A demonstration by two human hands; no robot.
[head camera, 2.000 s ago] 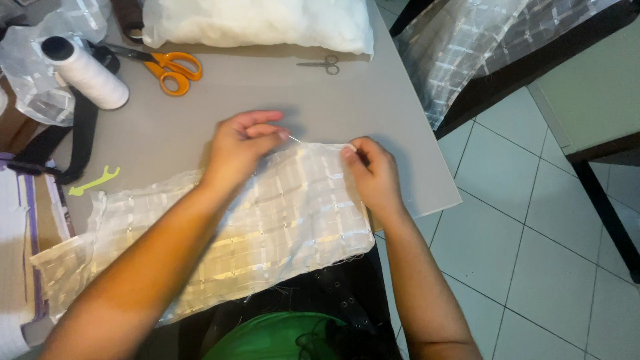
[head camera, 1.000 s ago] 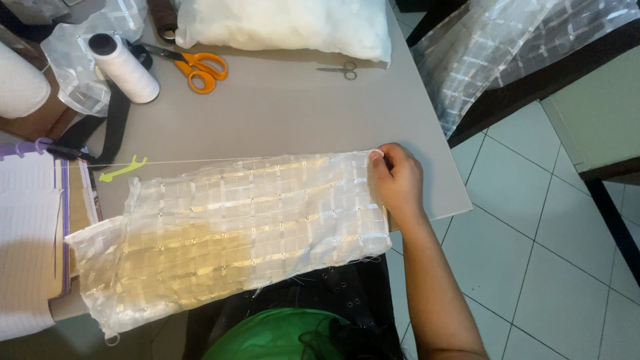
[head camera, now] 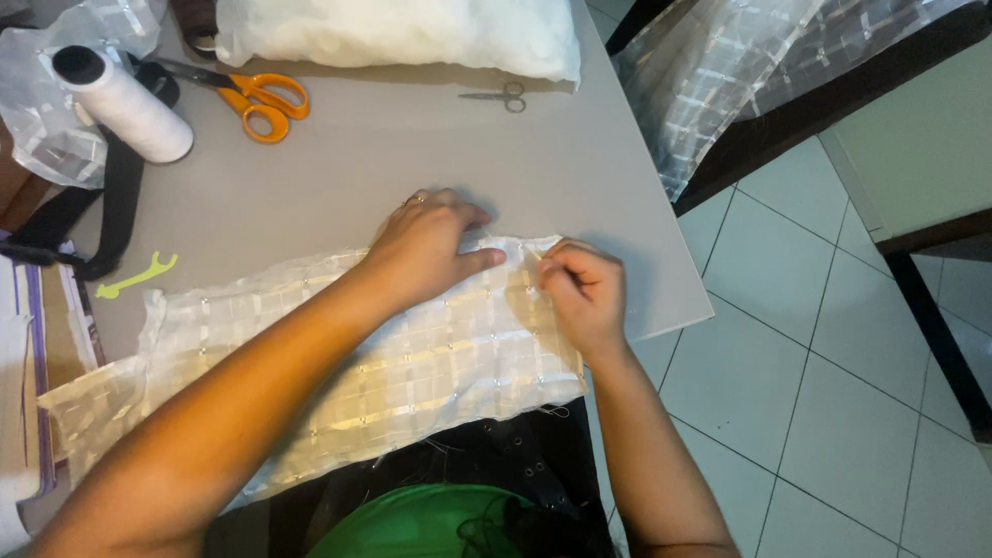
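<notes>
A sheer white checked fabric piece (head camera: 418, 341) lies lengthwise along the near side of the table, with folded or stitched edges. My left hand (head camera: 438, 248) rests palm down on its far edge, thumb and fingers apart. At the fabric's far right corner, my right hand (head camera: 581, 291) has thumb and forefinger pinched together on the cloth. A thin pale line shows by those fingertips; whether it is thread or a needle I cannot tell. A small loop of thread (head camera: 556, 411) hangs at the near right edge.
Orange-handled scissors (head camera: 267, 101), a white thread cone (head camera: 128, 108) and small metal scissors (head camera: 508, 97) lie farther back. A stuffed white cushion (head camera: 403, 35) is at the far edge. At left are a black strap (head camera: 120, 201), a yellow-green plastic piece (head camera: 139, 277) and notebooks (head camera: 31, 372).
My left hand, out of view a second ago while a thread stretched left from the corner, is back on the fabric's far edge. My right hand stays at the right corner, its fingers now more curled.
</notes>
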